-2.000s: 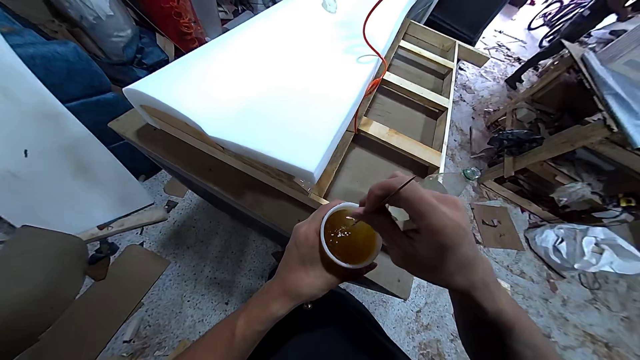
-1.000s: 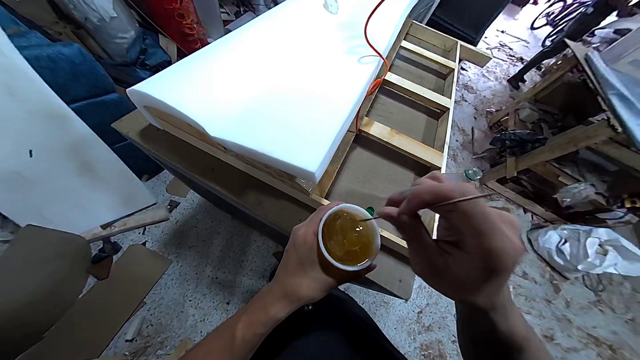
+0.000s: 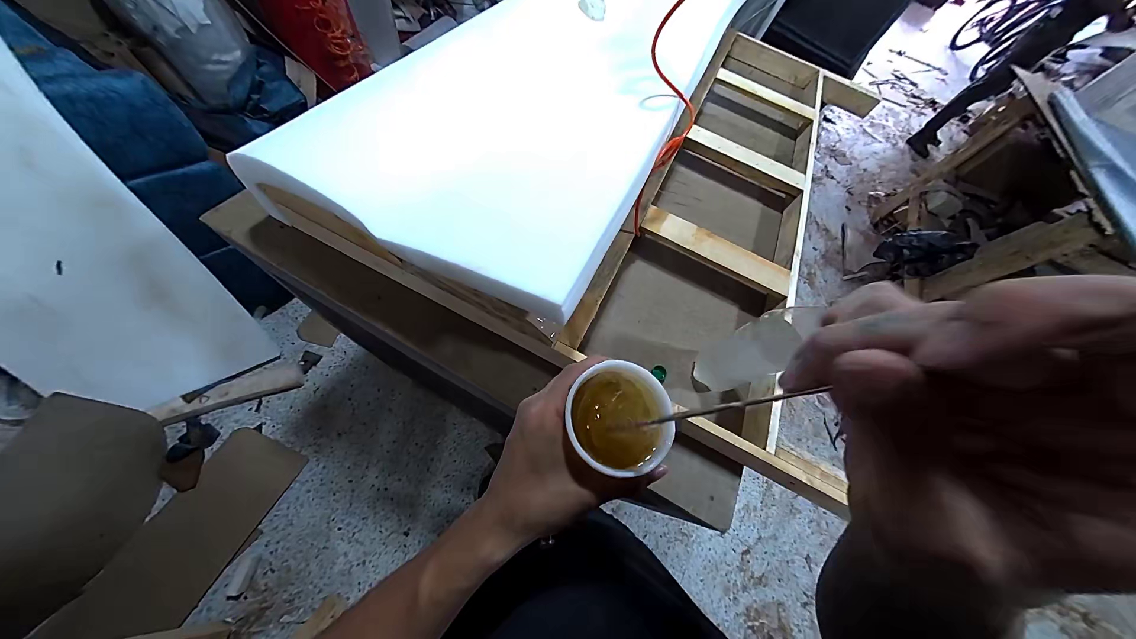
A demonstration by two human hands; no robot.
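Observation:
My left hand is closed around a white-rimmed cup of amber liquid and holds it upright near the wooden frame's corner. Between the fingers of my right hand, blurred and close to the camera, is a thin stick whose tip dips into the liquid. Beyond the cup a thick white foam sheet lies over the wooden frame, its near edge curved over. A clear round thing, partly behind my right hand, cannot be made out fully.
An orange hose runs along the foam's right edge. Cardboard pieces and a white panel are at the left, near blue upholstery. Scrap wood is piled at the right. Part of a person's leg shows at the upper right.
My right hand has come up and nearer to the camera, with the stick's tip now in the cup. The left hand holds the cup in about the same place.

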